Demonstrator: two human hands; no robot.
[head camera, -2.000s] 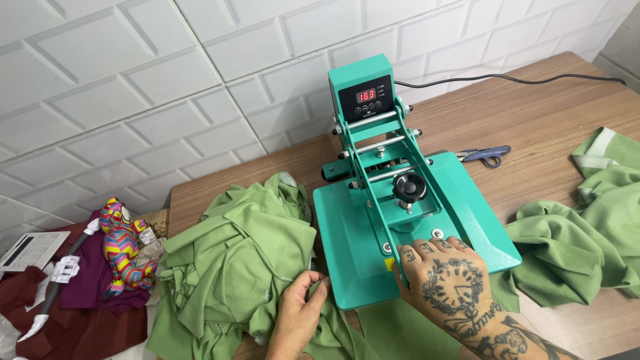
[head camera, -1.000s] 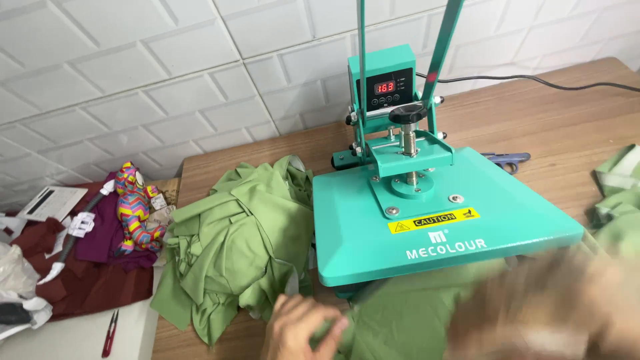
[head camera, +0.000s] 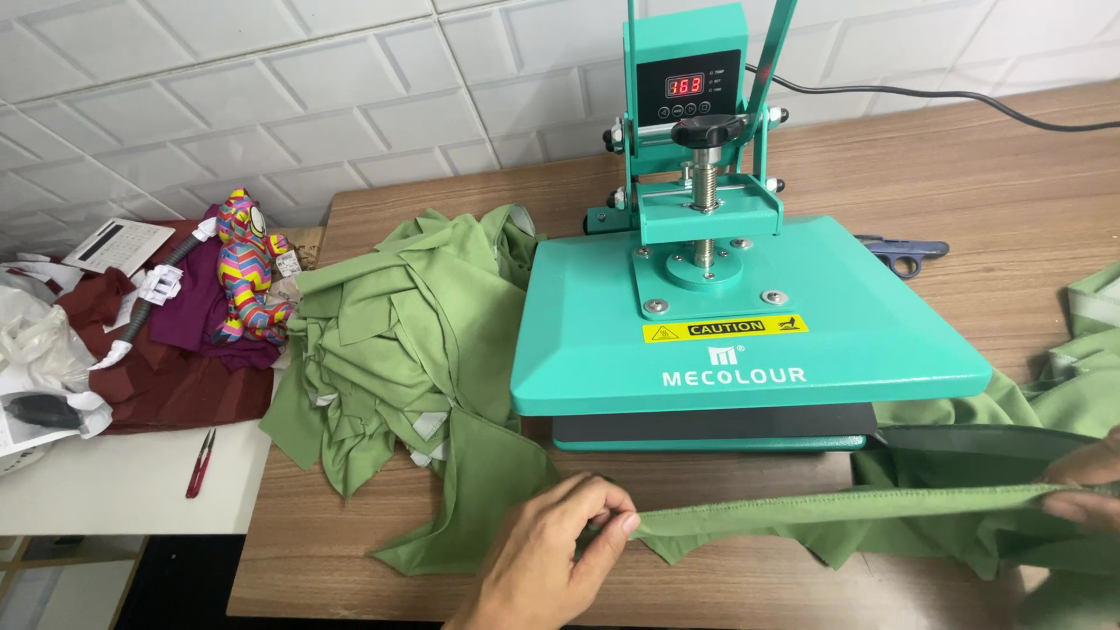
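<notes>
A teal Mecolour heat press (head camera: 744, 350) stands on the wooden table, its upper plate raised above the dark lower plate (head camera: 709, 426). In front of it, a green fabric edge with a stitched seam (head camera: 831, 506) is stretched nearly level between my hands. My left hand (head camera: 560, 542) pinches one end between thumb and fingers. At the right frame edge, my right hand (head camera: 1085, 481) grips the other end, partly cut off and blurred. More green fabric hangs below the seam and lies at the right. A heap of green fabric (head camera: 394, 324) rests left of the press.
Blue-handled scissors (head camera: 901, 249) lie behind the press's right side, and a black cable (head camera: 927, 92) runs along the wall. On the lower white surface at left are red snips (head camera: 201, 464), dark red cloth (head camera: 201, 394), a colourful patterned figure (head camera: 249, 271) and a calculator (head camera: 118, 245).
The press, closed with my right hand on its handle two seconds ago, is now raised. My right hand has moved off it to the fabric at right, and the green seam is now stretched between both hands.
</notes>
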